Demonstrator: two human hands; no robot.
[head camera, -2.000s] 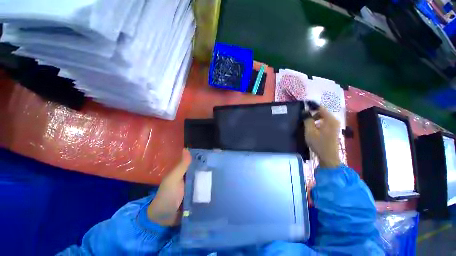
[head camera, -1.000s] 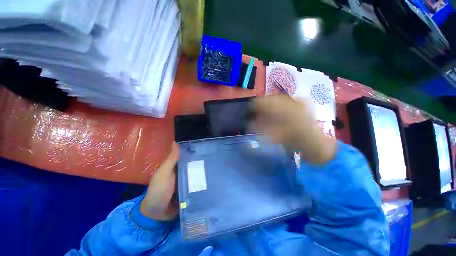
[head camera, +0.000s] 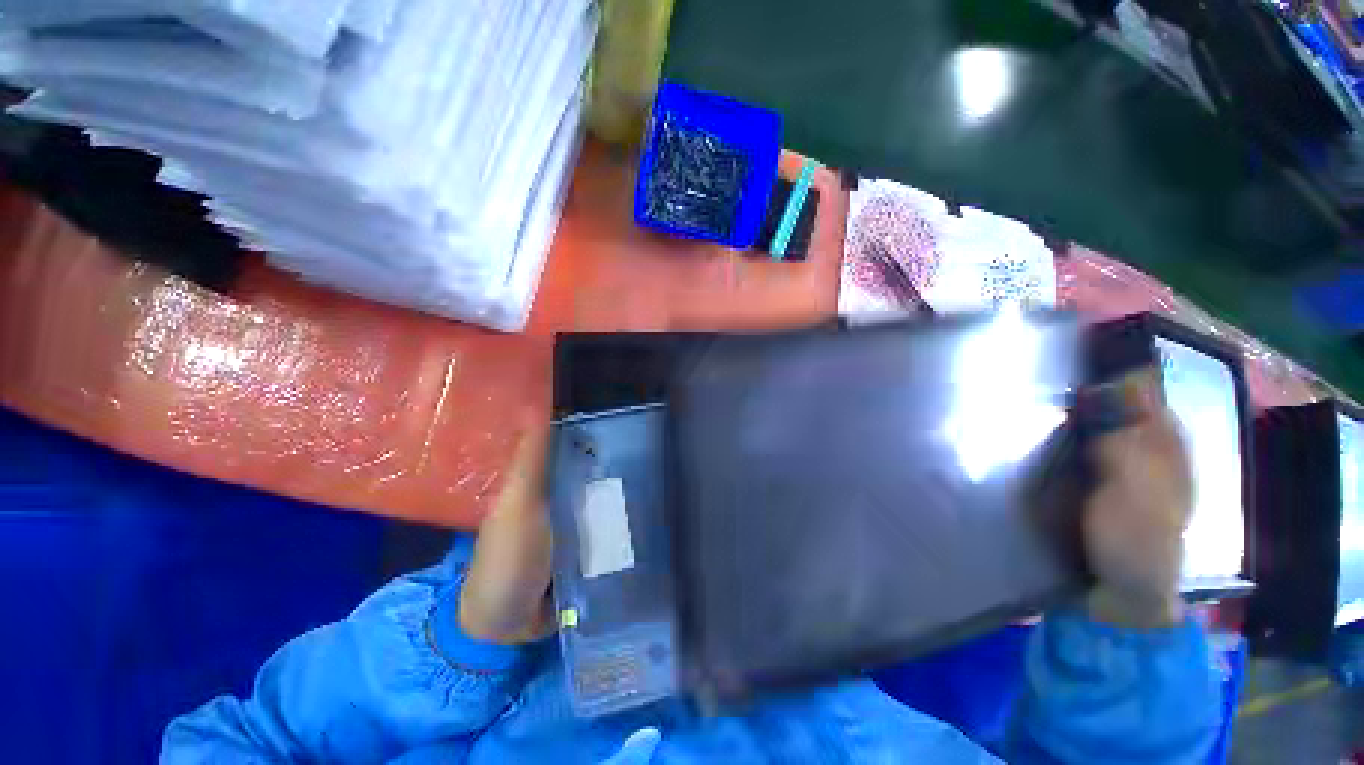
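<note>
My left hand (head camera: 512, 546) grips the left edge of the grey-blue rear cover (head camera: 643, 598), which has a white label. My right hand (head camera: 1134, 501), blurred, grips the right end of a dark, glossy tablet unit (head camera: 868, 508). The unit is tilted over the cover and hides most of it; contact between them cannot be told. Glare lies on its surface. A black tray edge (head camera: 613, 366) shows behind both. My fingertips on the far sides are hidden.
A tall stack of white sleeves (head camera: 404, 165) stands left. A blue parts bin (head camera: 703, 165), turquoise strip tool (head camera: 794, 212) and dot cards (head camera: 957, 254) lie beyond the work. Trays with bright panels (head camera: 1201, 448) stand right, beside the green belt (head camera: 883, 90).
My right hand has moved from behind the cover across it and out to the right. The dark unit, which lay behind the cover, is now lifted over it. My left hand still grips the cover.
</note>
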